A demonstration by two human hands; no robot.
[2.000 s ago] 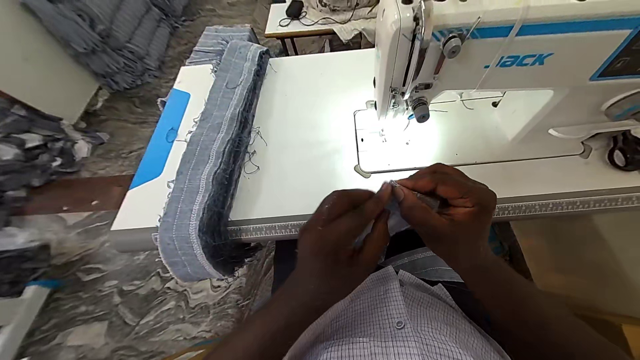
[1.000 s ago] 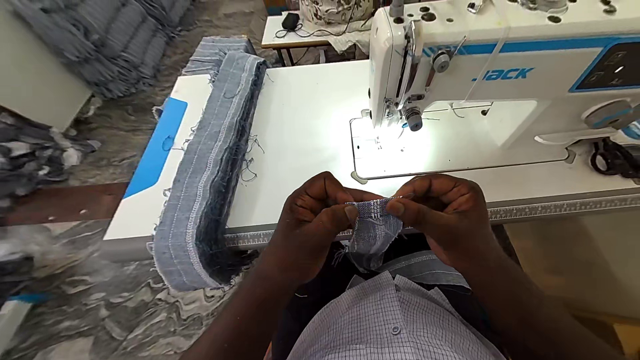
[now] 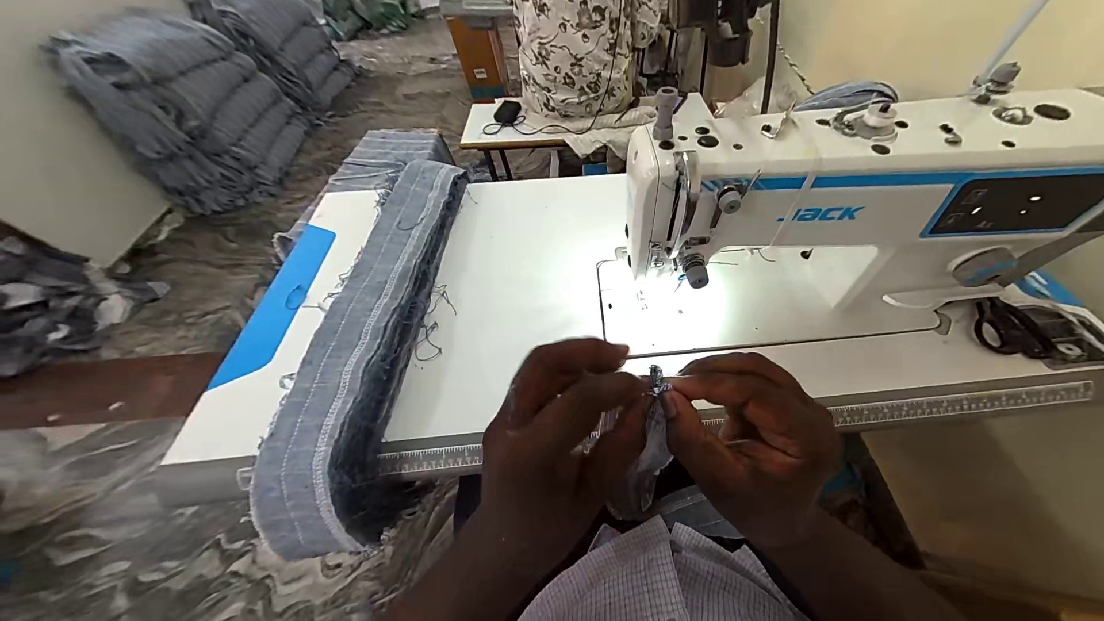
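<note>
Both hands meet just in front of the sewing table's edge. Between the fingertips of my left hand (image 3: 565, 431) and my right hand (image 3: 755, 435) is a small grey-blue fabric piece (image 3: 647, 457), its upper edge pinched into a fold and the rest hanging down. The Jack sewing machine (image 3: 828, 207) stands beyond my hands, its lamp lighting the needle area. To the left, a stack of long grey-blue fabric strips (image 3: 354, 328) with white stitching lies over the table, its near end draped over the front edge.
A measuring tape (image 3: 966, 407) runs along the front edge of the table (image 3: 509, 250). Black scissors (image 3: 1009, 328) lie at the right. Loose threads (image 3: 431, 332) are beside the strips. Bundled fabric (image 3: 181, 103) stands on the floor at the back left. Behind is a small table (image 3: 517, 134) with a cable.
The fabric piece, spread flat between my hands a second ago, is now pinched into a narrow fold. My hands have come closer together. The view has tilted up somewhat.
</note>
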